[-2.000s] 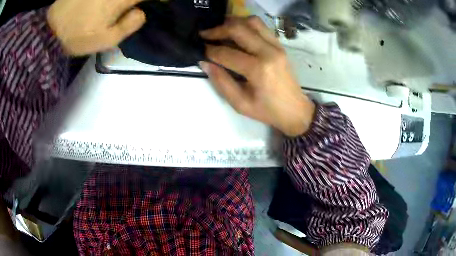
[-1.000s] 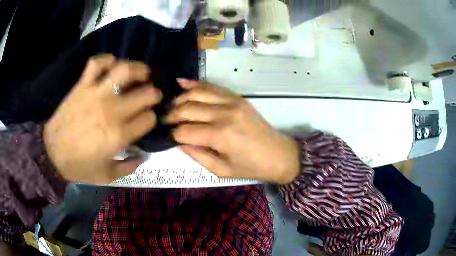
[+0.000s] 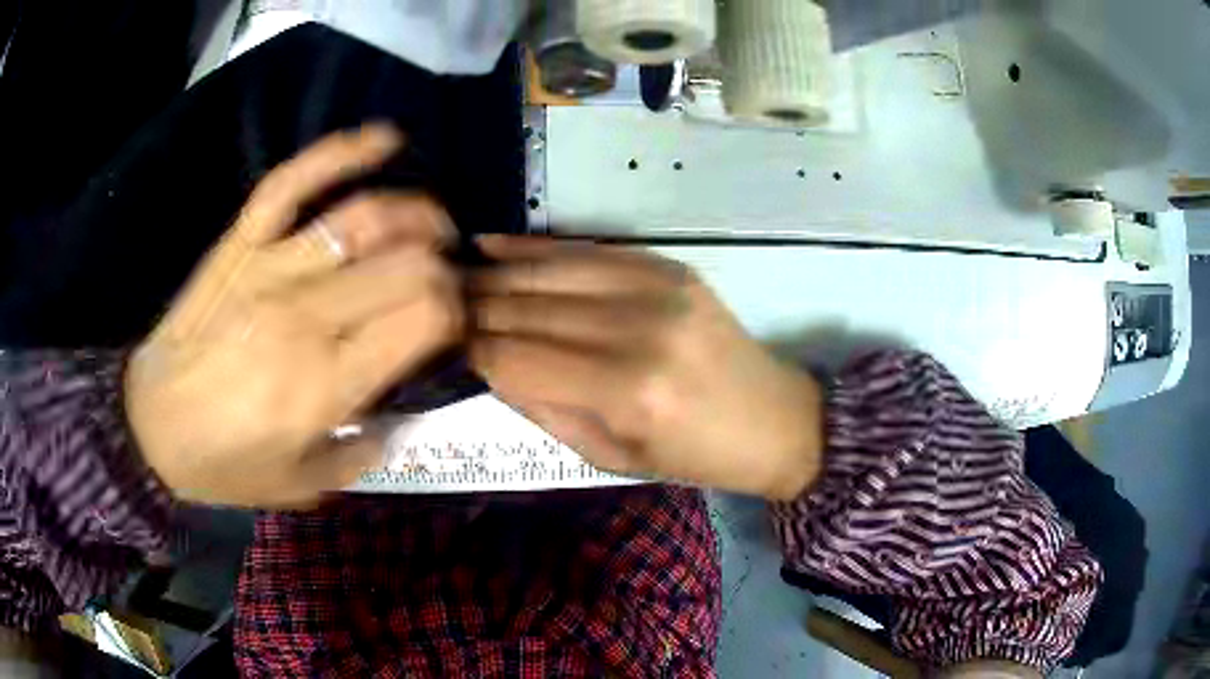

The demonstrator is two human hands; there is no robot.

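A black garment piece lies over the left part of the white machine bed, its right edge along the needle plate. My left hand lies on the cloth with bent fingers and a ring; it is slightly blurred. My right hand meets it fingertip to fingertip at the cloth's near edge. Both hands pinch the dark cloth between them. The fingers hide the pinched part. The needle area is mostly hidden by the machine head.
Two cream ribbed cylinders hang above the bed, beside a pale block. A printed ruler runs along the front edge. A control panel is at the far right. A black heap lies low at right.
Both hands and the cloth have come from the bed's far side towards its front edge. In the last second, the hands have closed together, fingertips meeting on the cloth.
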